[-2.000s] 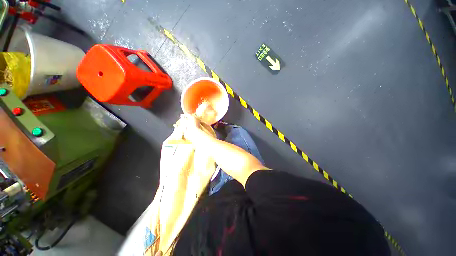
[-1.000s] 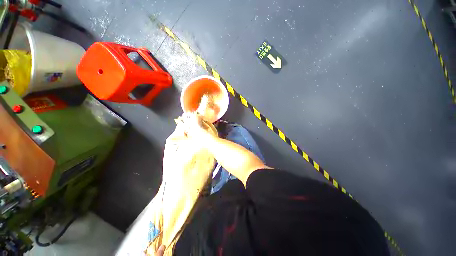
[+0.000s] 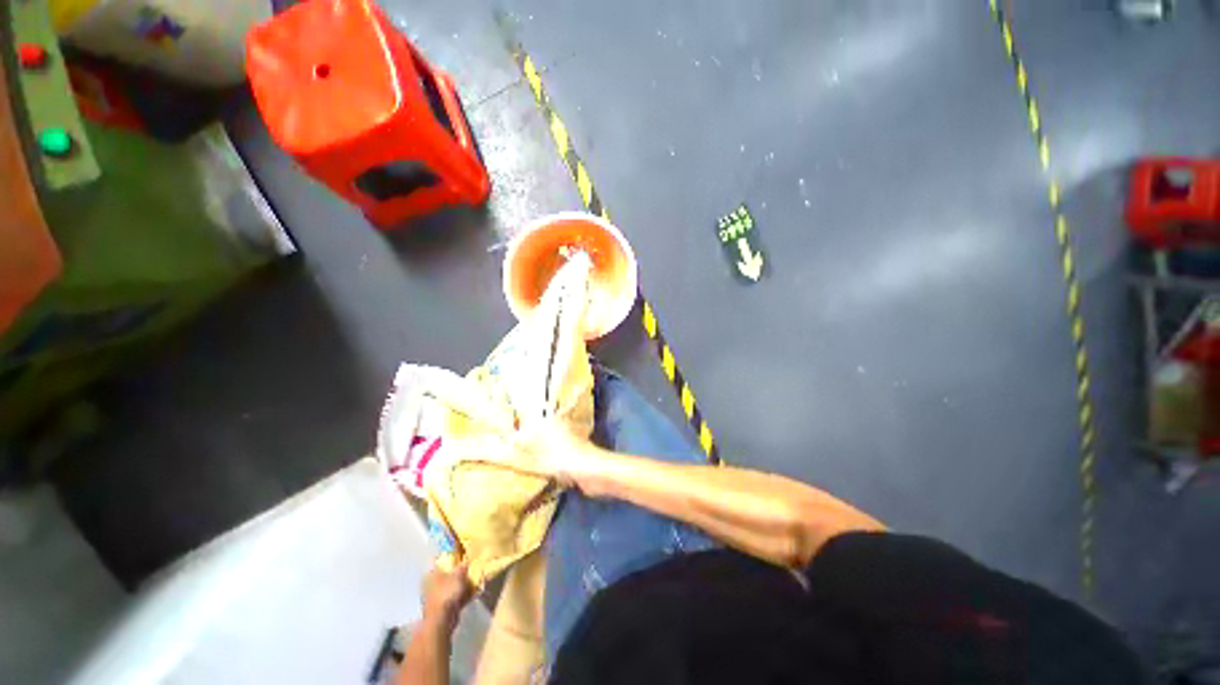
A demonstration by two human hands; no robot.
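A crumpled tan paper sack [image 3: 495, 515] with a whitish section and pink-red marking slopes across the lower middle. Its narrow upper end reaches into the orange-inside pail [image 3: 609, 274] on the floor. Pale material shows at the sack's tip; whether it is flowing is unclear. My right hand [image 3: 555, 452], bare, grips the sack around its middle, fingers partly lost in the bright folds. My left hand [image 3: 446, 589], bare, holds the sack's lower edge at lower left; its fingers are partly hidden.
A red stool [image 3: 341, 87] stands on the floor upper left, beside a pale bin [image 3: 201, 40] and the green machine [image 3: 161, 234]. A pale surface [image 3: 254, 589] lies lower left. Yellow-black tape [image 3: 669, 361] runs past the pail. A rack with red items [image 3: 1184, 335] is at far right.
The sack is more bunched, with its narrow end further into the pail. My right hand has moved back from the pail along the sack. My left hand shows more clearly. The view has shifted.
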